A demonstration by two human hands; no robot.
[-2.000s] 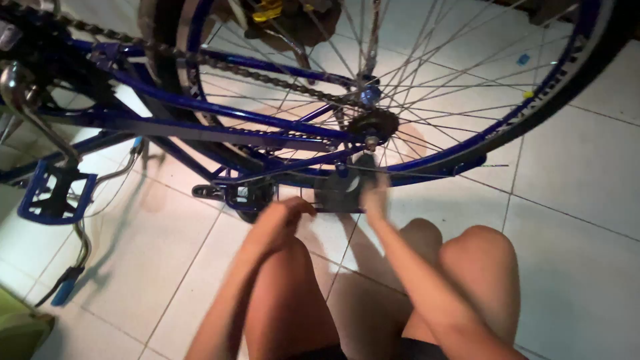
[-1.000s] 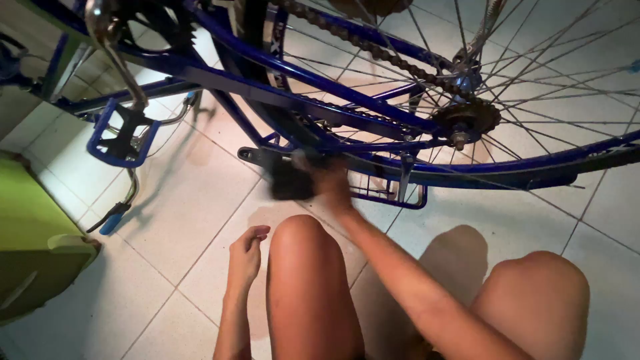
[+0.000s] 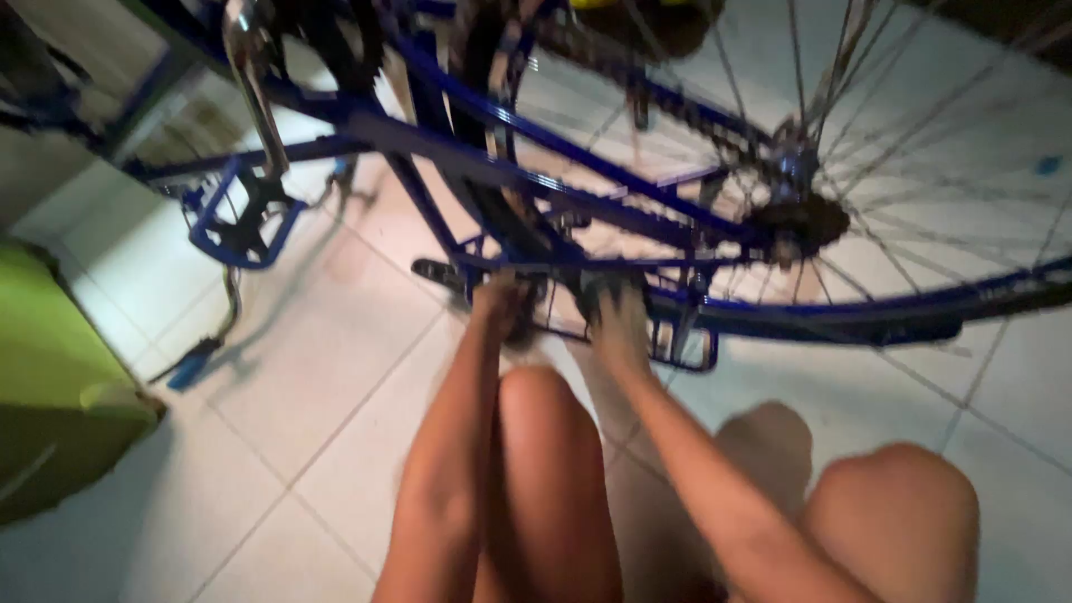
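A blue bicycle frame point(image 3: 536, 180) lies upside down across the upper view, with its spoked rear wheel point(image 3: 837, 306) at the right. My left hand point(image 3: 501, 297) is at the rear rack point(image 3: 699, 368) below the frame, beside a dark part too blurred to name. To its right, my right hand point(image 3: 618, 314) touches or holds a dark cloth-like thing point(image 3: 599, 289) against the rack and tyre; motion blur hides the fingers. The chain and rear sprocket point(image 3: 800, 226) are above and right of both hands.
A blue-framed pedal point(image 3: 247, 218) on a silver crank point(image 3: 260, 100) juts out at the left. Below it is a handlebar end with a blue-tipped lever point(image 3: 188, 368). A yellow-green container point(image 3: 67, 360) stands at the left edge. My bare knees are close under the hands, over white floor tiles point(image 3: 335, 469).
My left hand has moved up from beside my knee to the rack. The right hand and the dark thing one second ago were near the rack's left part; the hand is now further right along it.
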